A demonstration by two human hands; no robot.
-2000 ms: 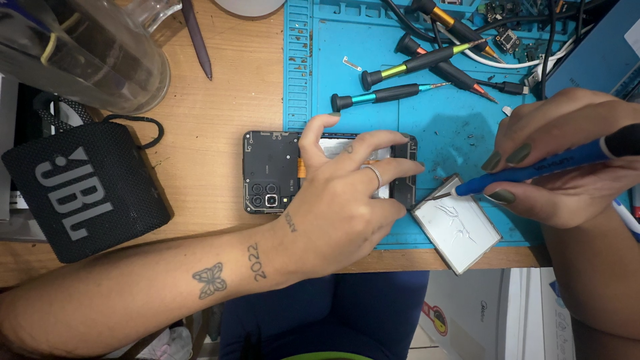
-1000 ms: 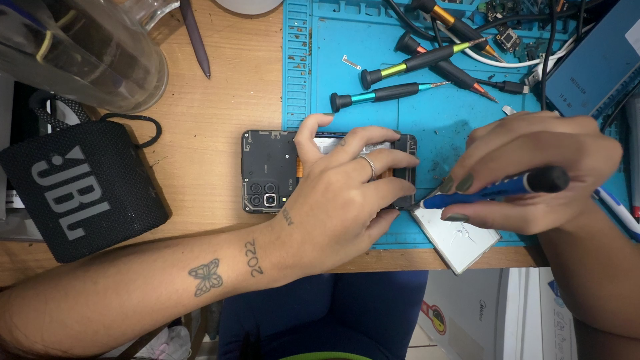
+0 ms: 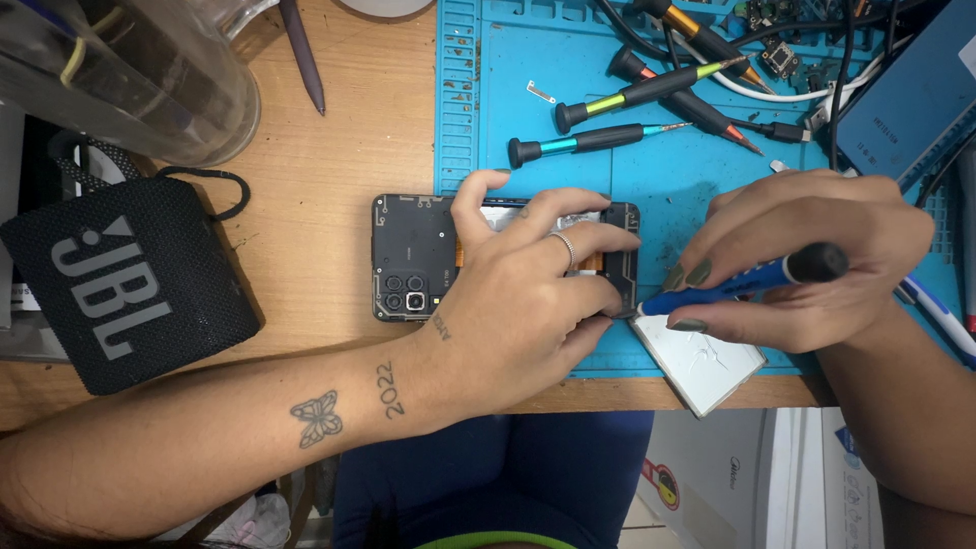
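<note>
A smartphone with its back cover off (image 3: 412, 244) lies across the wooden table and the blue mat, its camera lenses at the left end. My left hand (image 3: 526, 282) spreads over it, gripping its long edges and hiding much of its middle. In my right hand (image 3: 808, 252) is a blue pen-shaped tool with a black end (image 3: 732, 286). Its tip meets the phone's lower right corner; whether it touches cannot be told. Beneath that tip and my right fingers lies a white rectangular block with a scratched or creased face (image 3: 698, 362), at the mat's front edge.
Several precision screwdrivers (image 3: 610, 139) lie on the blue repair mat (image 3: 534, 46), near a small metal strip (image 3: 540, 92). Cables, circuit boards (image 3: 781, 57) and a blue box (image 3: 907, 99) are at upper right. A JBL speaker (image 3: 137, 282), a glass jug (image 3: 175, 91) and a dark pen (image 3: 303, 61) stand left.
My right hand has moved the blue tool from over the white block to the phone's lower right corner, tilting it differently. My left hand stays on the phone.
</note>
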